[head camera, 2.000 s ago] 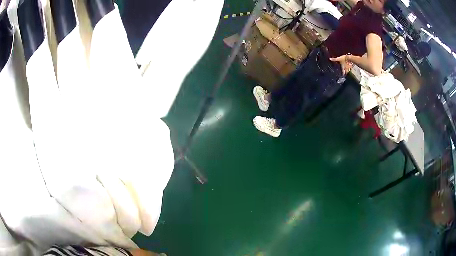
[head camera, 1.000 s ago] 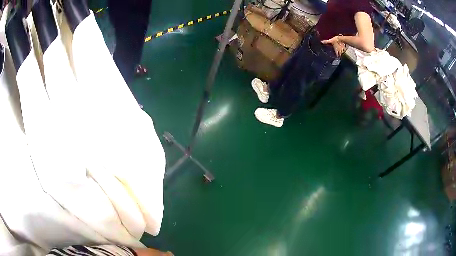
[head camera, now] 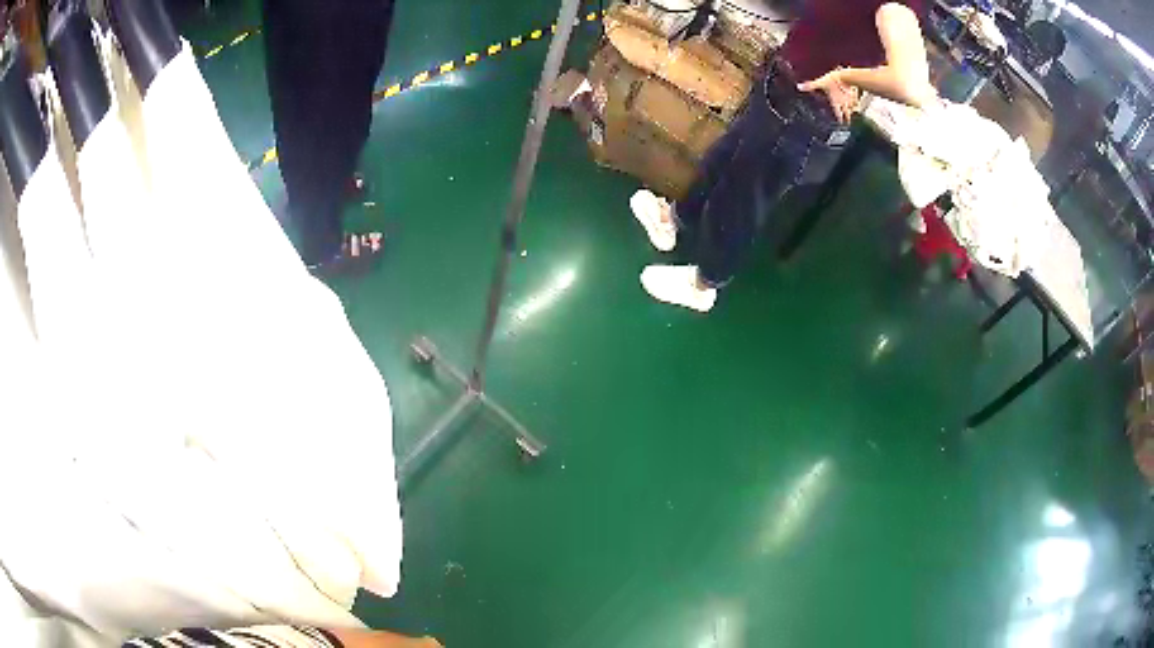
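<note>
Several overexposed white jackets (head camera: 241, 342) hang close together on thick black hangers (head camera: 76, 57) and fill the left side. Their hems hang down to the bottom left. A black-and-white striped sleeve (head camera: 234, 637) lies along the bottom edge in front of them, with a strip of skin at its right end. It seems to be my left arm (head camera: 380, 639); the hand is cut off by the edge and its fingers do not show. My right hand is not in view.
A grey rack post (head camera: 513, 241) with castered feet stands on the green floor right of the jackets. A person in dark trousers (head camera: 323, 120) stands beyond. Another person (head camera: 747, 152) stands by cardboard boxes (head camera: 664, 108) and a table (head camera: 1069, 298) bearing white garments (head camera: 987, 203).
The view has shifted, so the jackets sit slightly further left. The person in dark trousers at the upper left shows more fully, feet included. The striped sleeve stays at the bottom edge.
</note>
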